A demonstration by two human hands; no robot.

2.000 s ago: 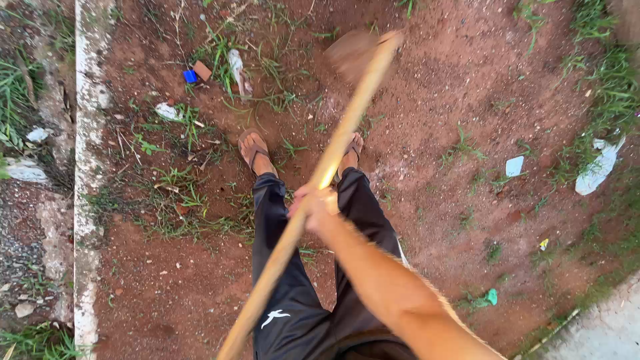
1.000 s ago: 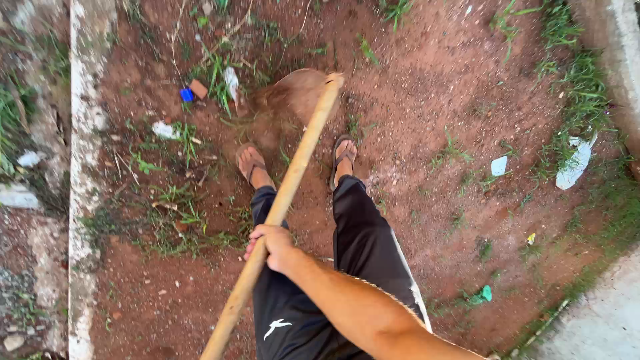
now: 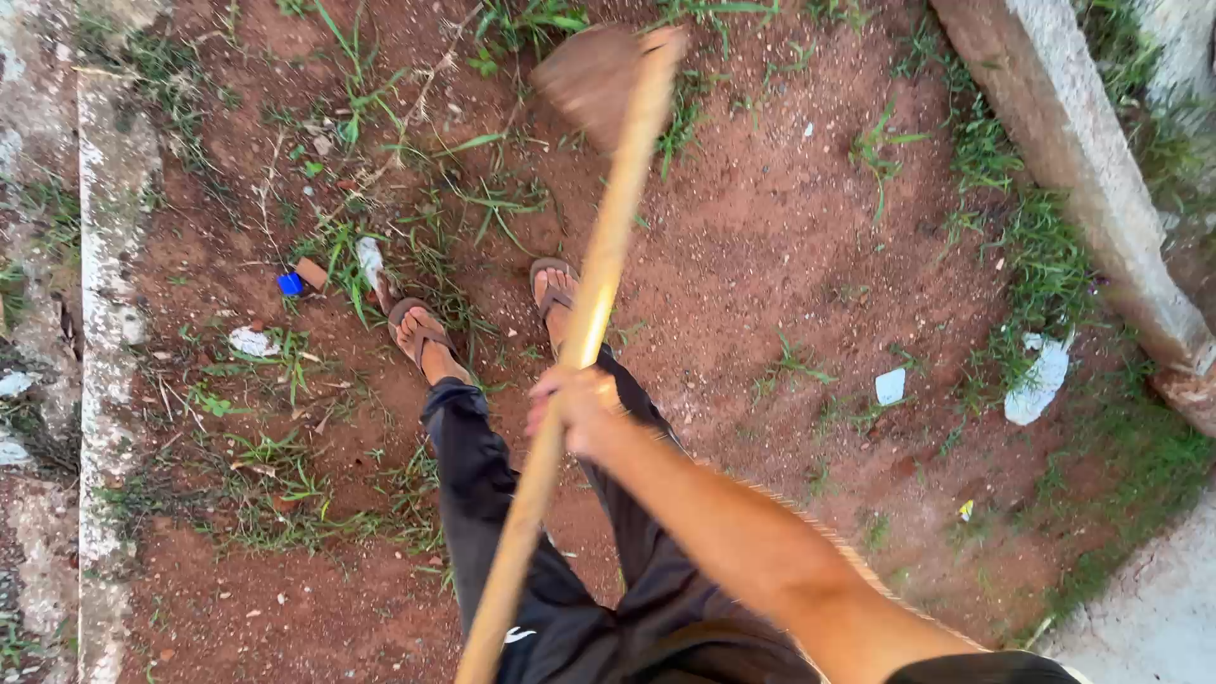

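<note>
My right hand (image 3: 576, 408) grips the middle of a long wooden hoe handle (image 3: 608, 256), its arm coming in from the lower right. The handle slants from the bottom centre to the top centre, across my dark trousers. At its far end is the hoe's broad blade (image 3: 591, 84), blurred and coated in reddish soil, near grass tufts past my feet. Whether the blade touches the ground cannot be told. My left hand is out of view, and the lower end of the handle runs past the bottom edge.
My sandalled feet (image 3: 423, 334) stand on red soil with weeds. A blue cap-like piece (image 3: 291, 284), a brick fragment (image 3: 312, 274) and white scraps (image 3: 889, 387) lie about. A concrete curb (image 3: 106, 380) runs along the left; a concrete beam (image 3: 1092, 171) slants at the upper right.
The hoe blade, earlier just in front of my feet, is now farther out and blurred. My right hand has stayed closed on the handle. More ground ahead has come into view.
</note>
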